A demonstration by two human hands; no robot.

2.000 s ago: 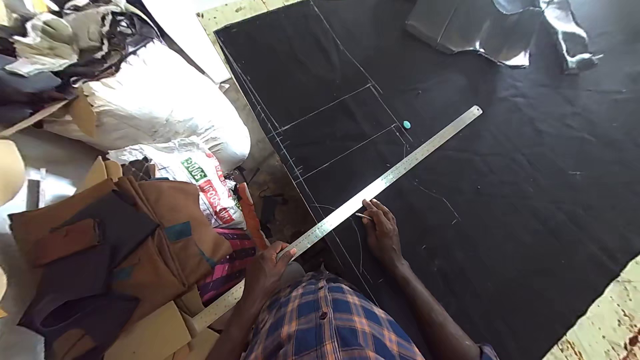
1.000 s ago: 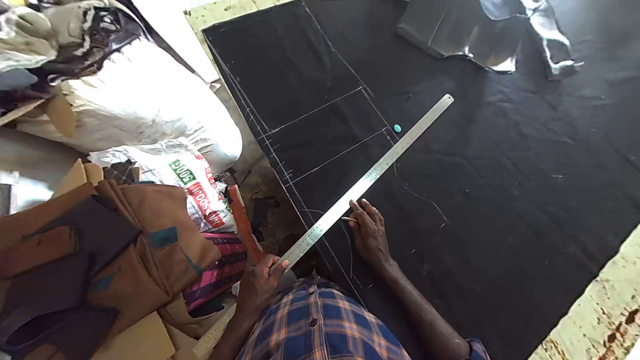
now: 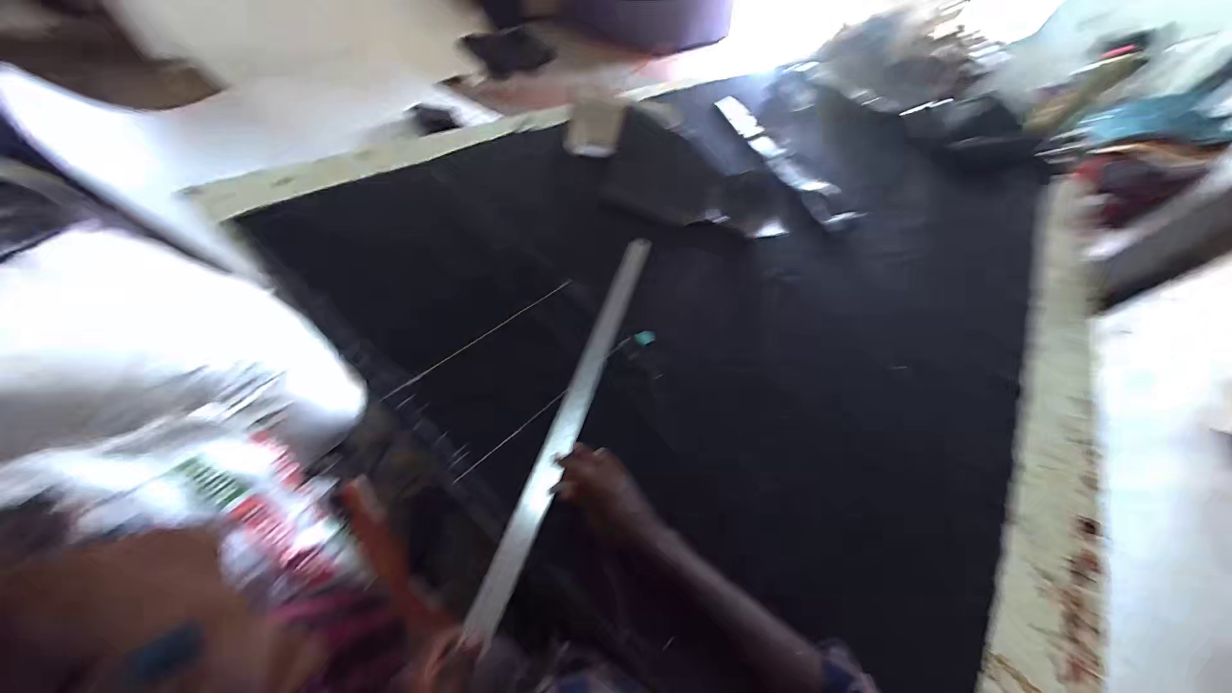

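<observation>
A long metal ruler lies slantwise over black fabric spread on a table. My left hand grips the ruler's near end at the bottom edge of the view, partly cut off. The fingers of my right hand are bent at the ruler's right edge around its middle; blur hides whether they hold the ruler or something small. Pale lines are drawn on the fabric left of the ruler. A small turquoise piece, perhaps tailor's chalk, rests just right of the ruler.
Shiny dark material lies at the fabric's far part. White sacks and brown cloth are heaped on the left. The table's pale edge runs down the right, and piled items stand at the far right.
The view has swung up and right, with blur. The ruler now points more steeply away, its far end left of the turquoise piece instead of beyond its right. Both hands stay at the ruler.
</observation>
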